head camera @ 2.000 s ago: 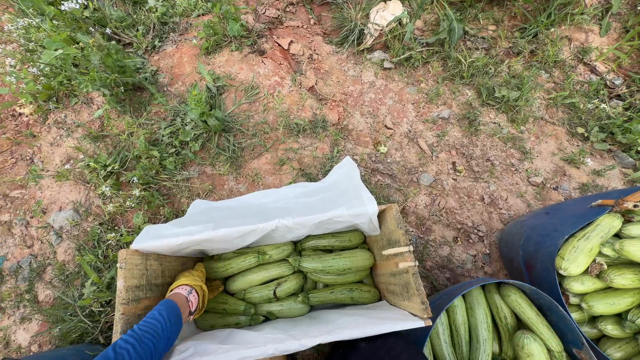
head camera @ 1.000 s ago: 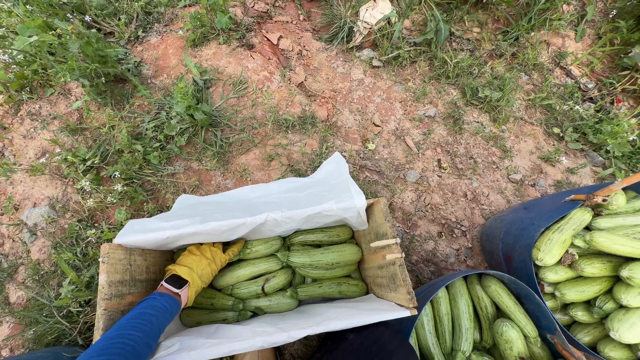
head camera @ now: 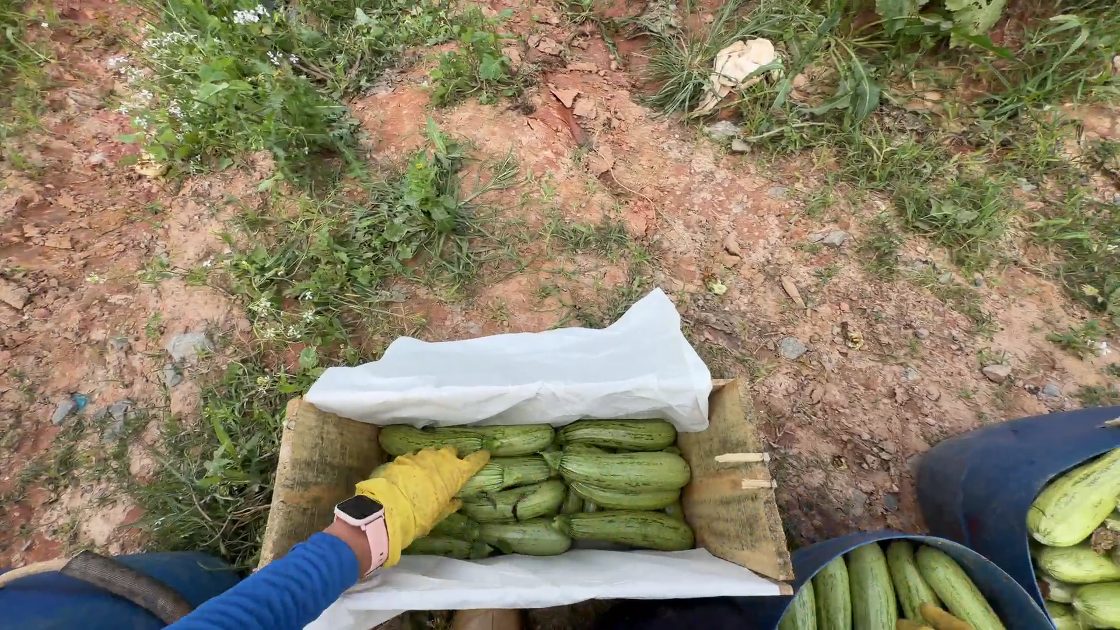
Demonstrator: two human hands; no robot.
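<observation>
My left hand (head camera: 420,493), in a yellow glove with a pink-banded smartwatch (head camera: 363,521) at the wrist, rests on the striped green zucchini (head camera: 626,470) at the left part of a wooden crate (head camera: 735,490). Its fingers reach over the squash; whether they grip one cannot be told. The zucchini lie side by side in rows. White liner sheeting (head camera: 525,372) stands up along the crate's far side and folds over the near side. My right hand is out of view.
Two blue plastic containers with more zucchini stand at the lower right, a nearer one (head camera: 927,547) and a farther one (head camera: 971,472). Another blue container (head camera: 114,586) is at the lower left. Weeds (head camera: 262,105) and red soil with stones lie beyond the crate.
The gloved hand has moved from the crate's left end toward its middle, over the zucchini. The view has shifted slightly.
</observation>
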